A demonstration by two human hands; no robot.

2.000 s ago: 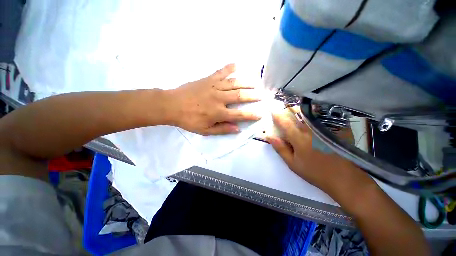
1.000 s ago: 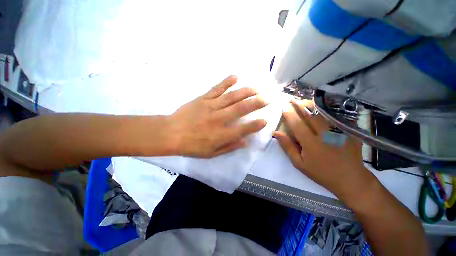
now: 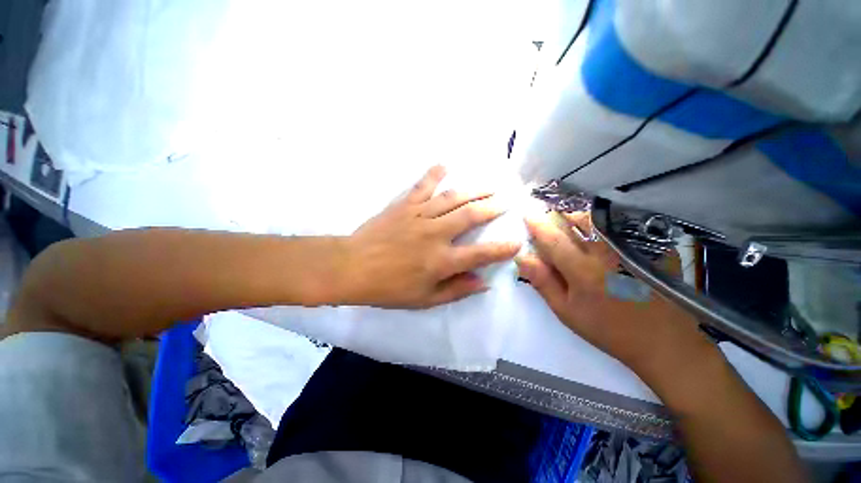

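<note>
A white fabric panel (image 3: 406,335) lies on the white table, its near edge over the ruler strip. My left hand (image 3: 415,247) lies flat on it with spread fingers, left of the needle area. My right hand (image 3: 581,283) is at the panel's right edge, thumb and fingertips close to my left fingertips, partly behind a dark curved bar. The presser foot (image 3: 548,193) is just beyond the fingertips, washed out by glare. The white sewing machine head (image 3: 680,113) with its blue stripe fills the upper right. Whether my right fingers pinch the cloth is hard to tell.
A measuring tape strip (image 3: 585,404) runs along the front edge. A blue crate (image 3: 170,415) with grey pieces is below left; another blue crate (image 3: 557,453) is below. White cloth (image 3: 260,363) hangs by the lap. Green-handled scissors (image 3: 812,406) and a flat black rectangle (image 3: 746,283) are at the right.
The panel has turned and shifted under my hands, its near edge now covering more of the ruler strip. My left hand has moved slightly right and down; my right hand stays by the needle.
</note>
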